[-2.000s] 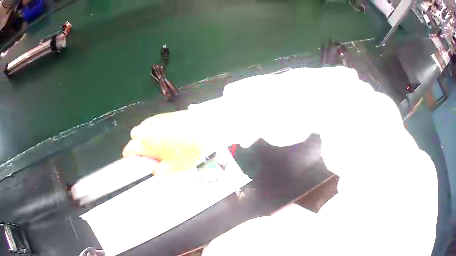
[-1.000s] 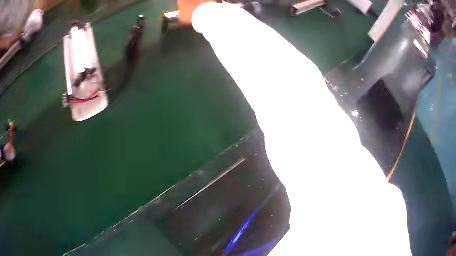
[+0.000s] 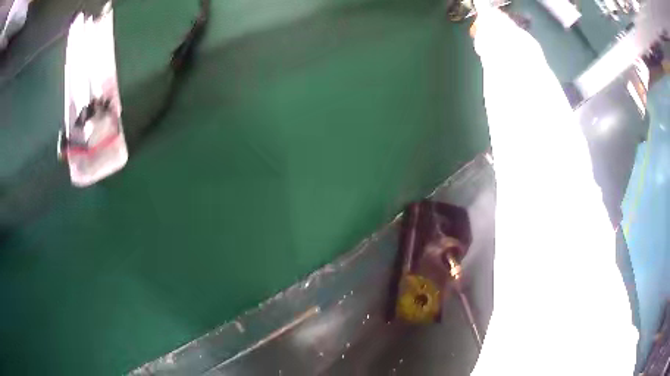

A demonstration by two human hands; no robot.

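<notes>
My right arm, washed out to plain white, runs from the bottom right to the top edge. My right hand [image 3: 482,12] is small and blurred at the top edge; its fingers and anything in them cannot be made out. My left hand is not in view. The dark soldering iron stand [image 3: 433,233] with a round yellow part [image 3: 419,299] lies left of the arm. A thin rod with a brass-coloured piece [image 3: 454,266] runs down from its right side; I cannot tell if it is the soldering iron.
A long white unit [image 3: 97,165] with a red lead across its lower end lies on the green worktop at upper left. A dark cord [image 3: 185,50] lies beside it. A thin strip [image 3: 268,339] lies near the bottom. Blurred white parts [image 3: 606,67] are at upper right, blue floor [image 3: 646,198] at right.
The view has swung right and away from the white cover, board and blue-handled cutters. My right hand has gone from the cover to the far bench at the top edge. The stand has come into view.
</notes>
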